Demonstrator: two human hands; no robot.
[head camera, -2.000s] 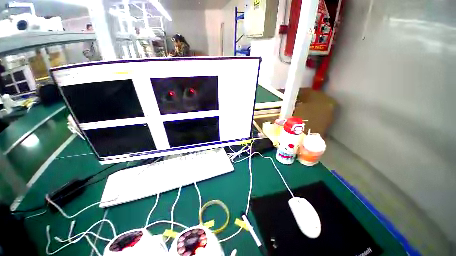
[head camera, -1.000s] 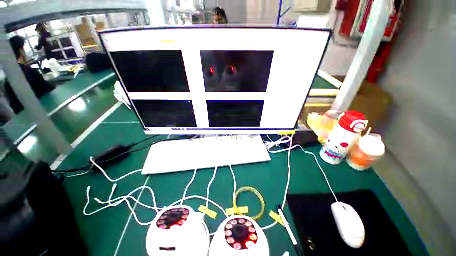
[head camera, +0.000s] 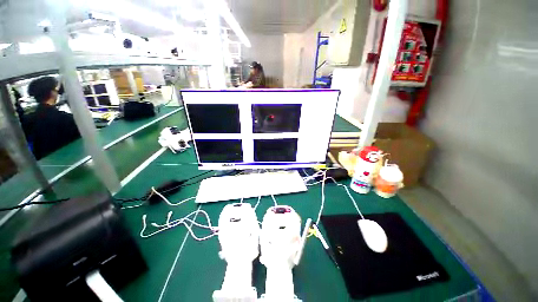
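Two white security cameras stand side by side in front of the keyboard, a left one (head camera: 238, 236) and a right one (head camera: 279, 239). Their round heads face the monitor side, and their brackets point toward me. A thin white antenna stands at the right camera's right side. The monitor (head camera: 318, 130) shows four dark video panes on white, with a small red glow in the upper right pane. The long white keyboard (head camera: 252, 186) lies below it. Neither of my hands is in the picture.
A black label printer (head camera: 71, 250) with a white strip is at left. A white mouse (head camera: 373, 235) lies on a black pad (head camera: 377, 268) at right. A bottle (head camera: 363, 172) and an orange-white cup (head camera: 389, 180) stand behind it. A person (head camera: 52, 121) is at far left.
The view has drawn back, so the whole cameras and the printer now show. The camera heads have turned, and their LED rings are mostly hidden. The red glow on screen is smaller.
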